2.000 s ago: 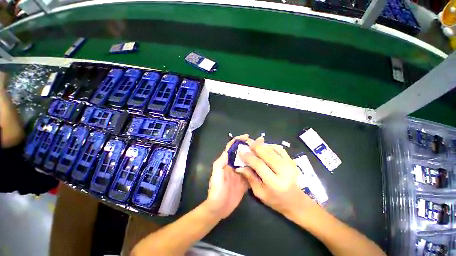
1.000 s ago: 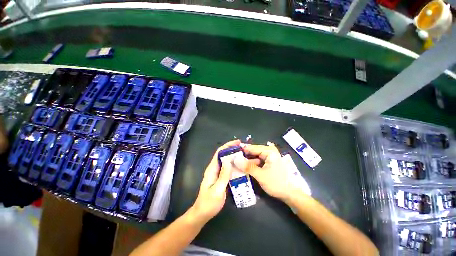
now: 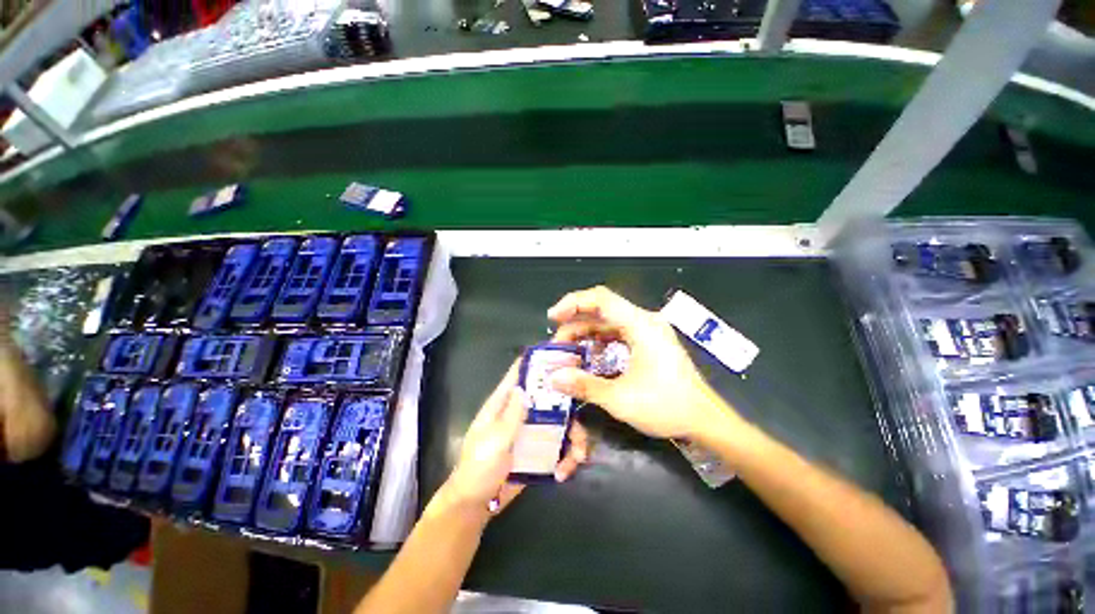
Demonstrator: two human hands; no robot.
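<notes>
My left hand [image 3: 490,441] holds a part-assembled phone [image 3: 543,414] with a dark blue rim around a pale board, above the mat. My right hand [image 3: 642,372] is at its upper right, fingertips on the keypad half. A small silvery piece [image 3: 606,356] shows among my right fingers; I cannot tell exactly what it is. A white phone board [image 3: 711,331] lies on the mat behind my right hand. Another pale board [image 3: 706,463] lies partly hidden under my right wrist. Blue phone housings [image 3: 352,462] fill most pockets of the black tray [image 3: 396,480] at left.
A clear blister tray [image 3: 865,300] with small parts stands at right. The green conveyor [image 3: 576,198] beyond carries scattered phones [image 3: 374,199]. A slanted metal post [image 3: 925,132] rises at the back right. Another person's arm [image 3: 24,408] is at the left edge. An open cardboard box [image 3: 198,576] is below.
The phone in my left hand is turned so its keypad half faces up and away. My right hand has opened somewhat, with a silvery piece among its fingers. The view has shifted.
</notes>
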